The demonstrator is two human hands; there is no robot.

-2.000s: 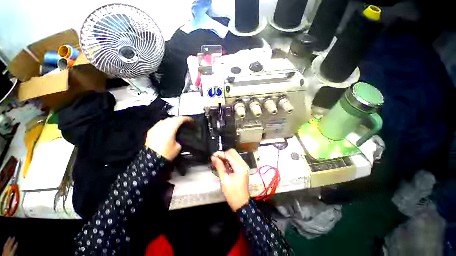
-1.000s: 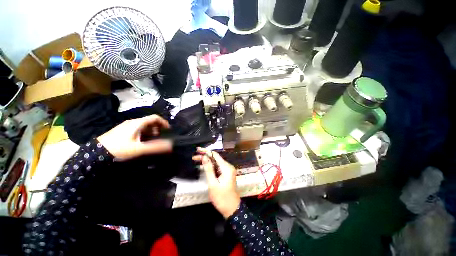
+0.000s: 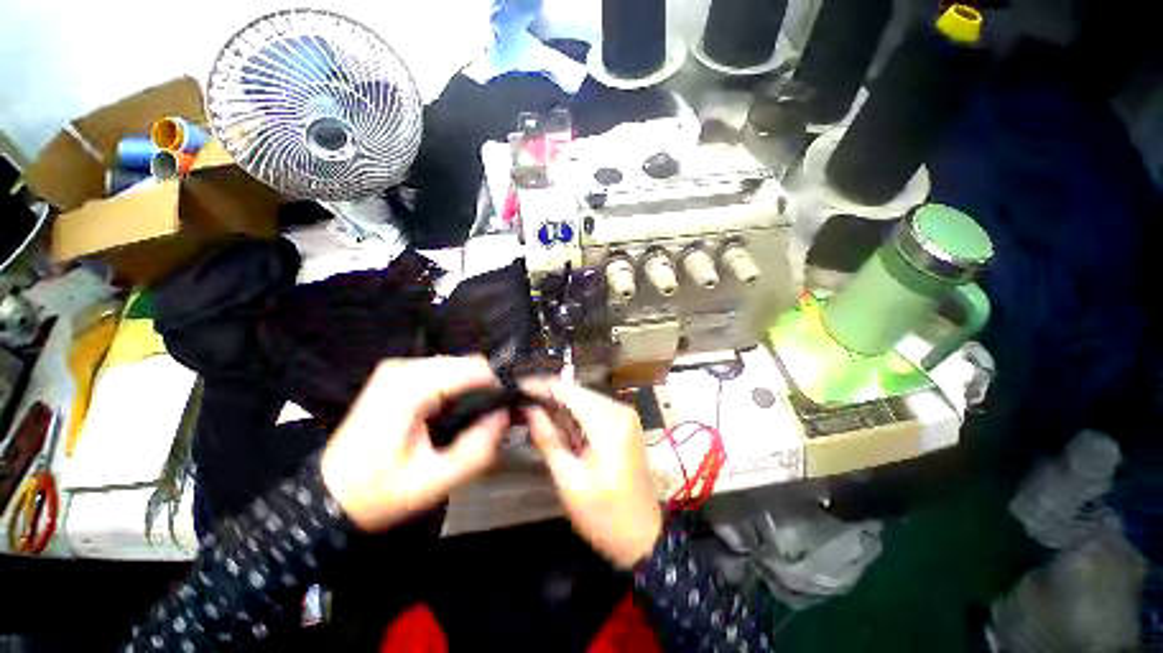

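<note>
Black garment cloth (image 3: 344,313) is heaped left of the overlock machine (image 3: 695,255), and part of it reaches the dark needle area (image 3: 565,306). My left hand (image 3: 415,440) grips a bunched black edge of the cloth in front of the needle area. My right hand (image 3: 597,466) meets it there, its fingertips pinching the same black edge. A small dark object shows inside my right hand, perhaps snips; it is blurred. The cloth between my fingertips is partly hidden by my fingers.
A red thread tangle (image 3: 693,462) lies on the table right of my right hand. A green flask (image 3: 899,287) stands at the right. Orange-handled scissors (image 3: 35,510) lie at the left edge. A fan (image 3: 314,109), an open cardboard box (image 3: 121,230) and black thread cones (image 3: 634,38) stand behind.
My left hand first moved left with the cloth, then came back right to my right hand. The cloth edge has come away from the needle area toward me, and both hands now meet on it.
</note>
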